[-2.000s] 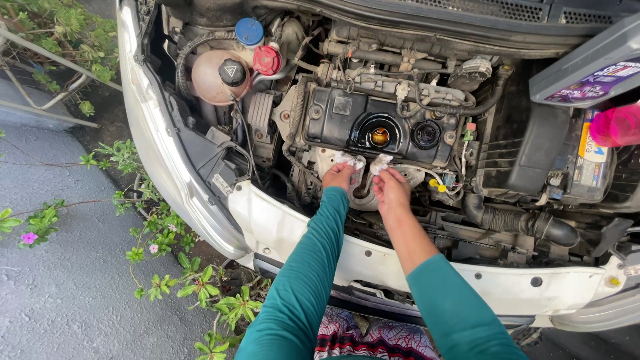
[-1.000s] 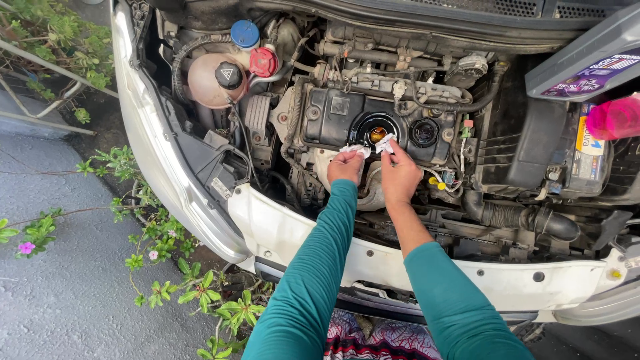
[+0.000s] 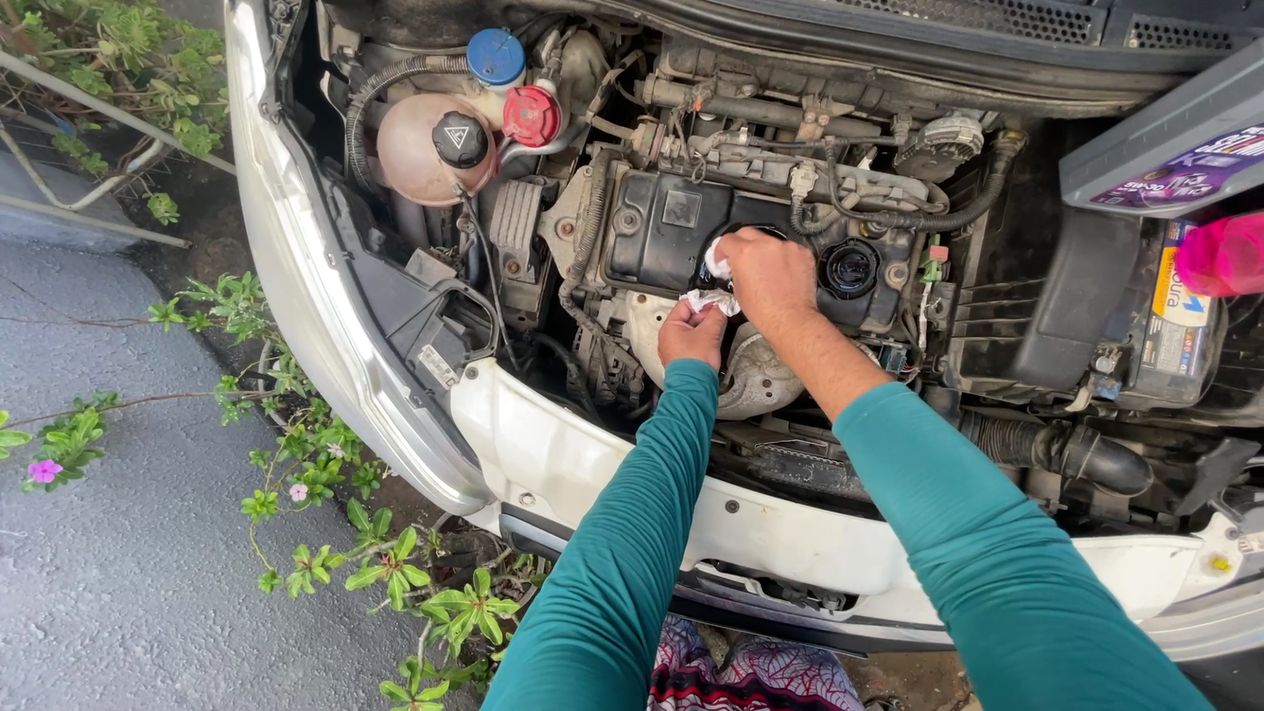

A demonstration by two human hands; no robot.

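Observation:
Both hands are over the black plastic engine cover (image 3: 657,232) of a car. My right hand (image 3: 775,281) presses a wad of white tissue (image 3: 718,259) on the rim of the round oil filler opening, which the hand mostly hides. My left hand (image 3: 692,334) holds another crumpled white tissue (image 3: 711,300) at the near edge of the cover, just below the right hand's wad. A black ribbed round fitting (image 3: 849,269) sits on the cover to the right of my right hand.
A coolant tank with a black cap (image 3: 460,139), a blue cap (image 3: 496,56) and a red cap (image 3: 531,116) stand at upper left. At right are a grey oil container (image 3: 1165,133), a pink translucent item (image 3: 1223,255) and the battery (image 3: 1175,336). The white front panel (image 3: 790,533) crosses below my arms.
My right hand has moved up over the filler opening, which showed amber inside before and is now mostly covered. The left hand stays near the cover's front edge with its tissue.

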